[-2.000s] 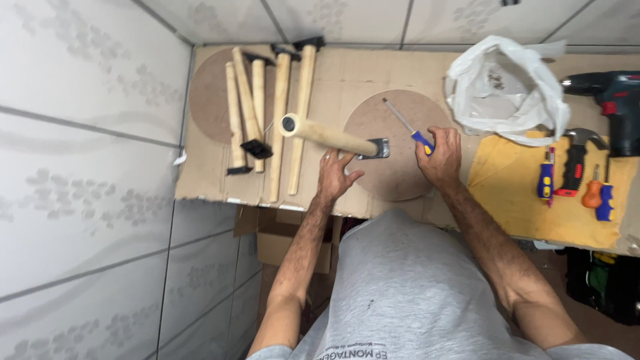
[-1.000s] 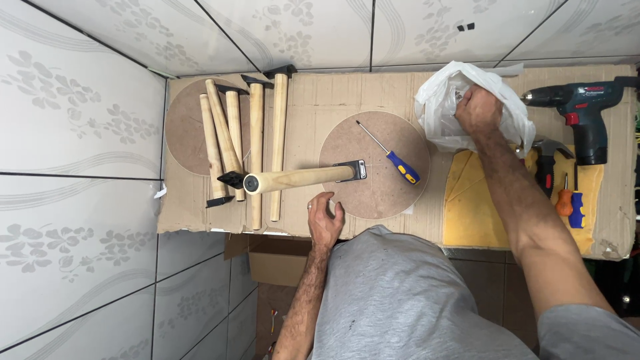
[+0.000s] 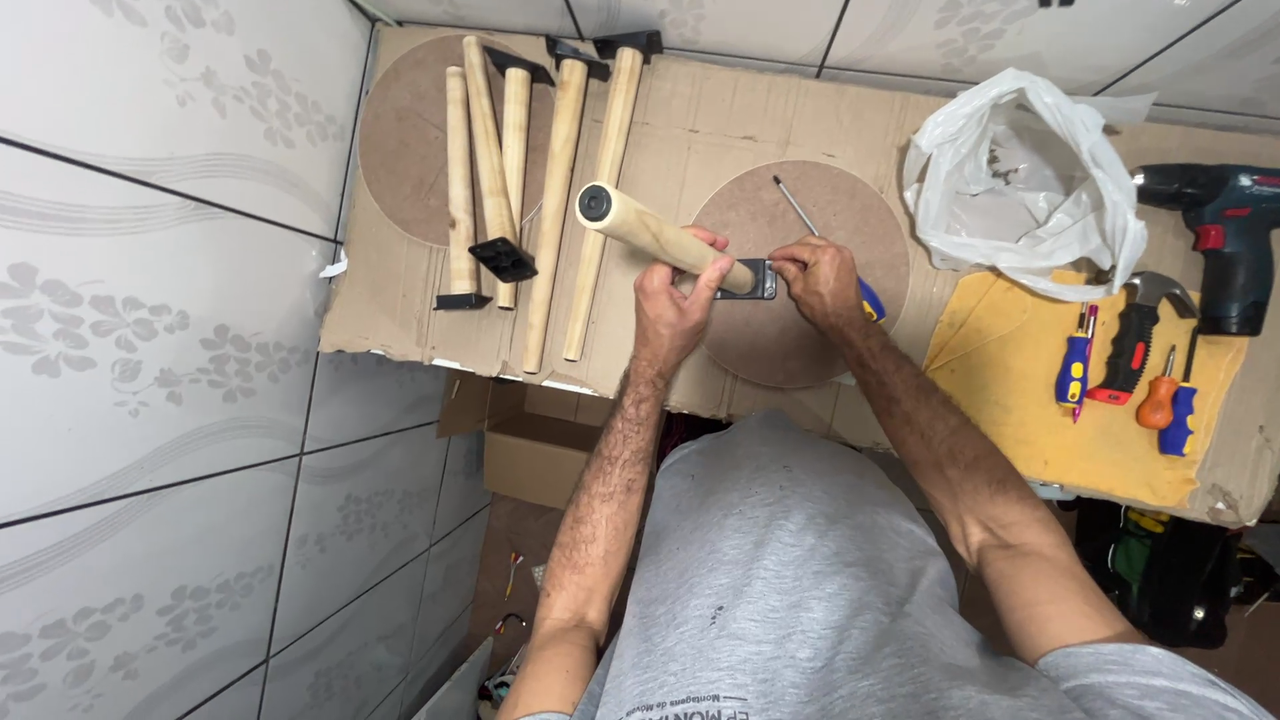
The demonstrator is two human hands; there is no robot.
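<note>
My left hand (image 3: 680, 305) grips a round wooden leg (image 3: 655, 235) near its base. The leg stands tilted on a round brown board (image 3: 800, 345), its black-capped end toward the camera. A black mounting bracket (image 3: 768, 280) joins the leg's lower end to the board. My right hand (image 3: 818, 280) is at the bracket's right edge with thumb and fingertips pinched together; whatever is between them is too small to tell. Under and beside the right hand lies a screwdriver (image 3: 795, 205) with a blue and yellow handle, its shaft pointing up and left.
Several wooden legs (image 3: 555, 220) with black brackets lie at the left, partly over another round board (image 3: 400, 130). A white plastic bag (image 3: 930, 210) stands open at the right. Beyond are a cordless drill (image 3: 1235, 250), a claw hammer (image 3: 1130, 350) and screwdrivers (image 3: 1157, 402) on a yellow cloth (image 3: 1020, 440).
My right hand has come out of the plastic bag and back to the bracket. My left hand, beside the leg's base a second ago, now holds the leg.
</note>
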